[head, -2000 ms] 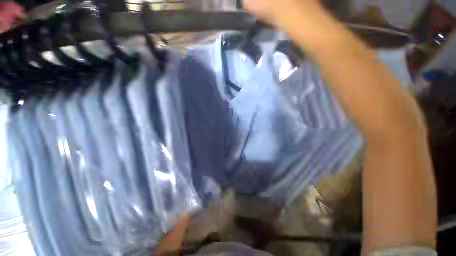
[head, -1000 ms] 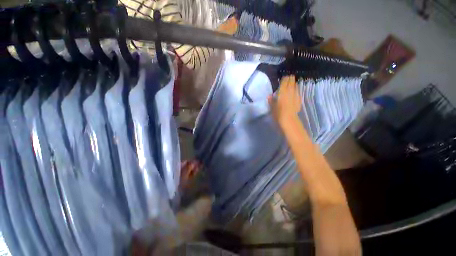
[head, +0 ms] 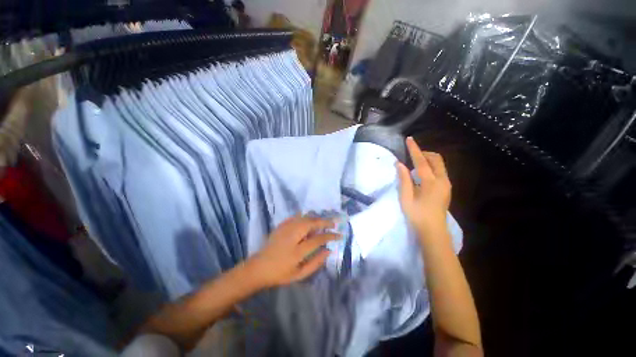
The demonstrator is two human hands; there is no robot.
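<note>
A light-blue collared shirt [head: 293, 167] hangs on a black hanger [head: 411, 104], in front of me and off the rail. The hanger's curved hook is free above the collar. My right hand [head: 427, 188] is at the collar's right side, with thumb and forefinger at its edge. My left hand [head: 300, 247] is on the shirt front beside the placket, its fingers bent against the cloth. The exact finger contact is blurred. The lower shirt is blurred.
A dense row of unbagged light-blue shirts [head: 209, 118] hangs from a rail [head: 42, 70] at left. Black garments under clear plastic [head: 488, 63] hang at upper right, and a dark mass [head: 530, 244] fills the right side.
The view has turned right, so the shirt row now lies at left. One shirt is now away from the rail, in front of me. My left hand has come onto its front.
</note>
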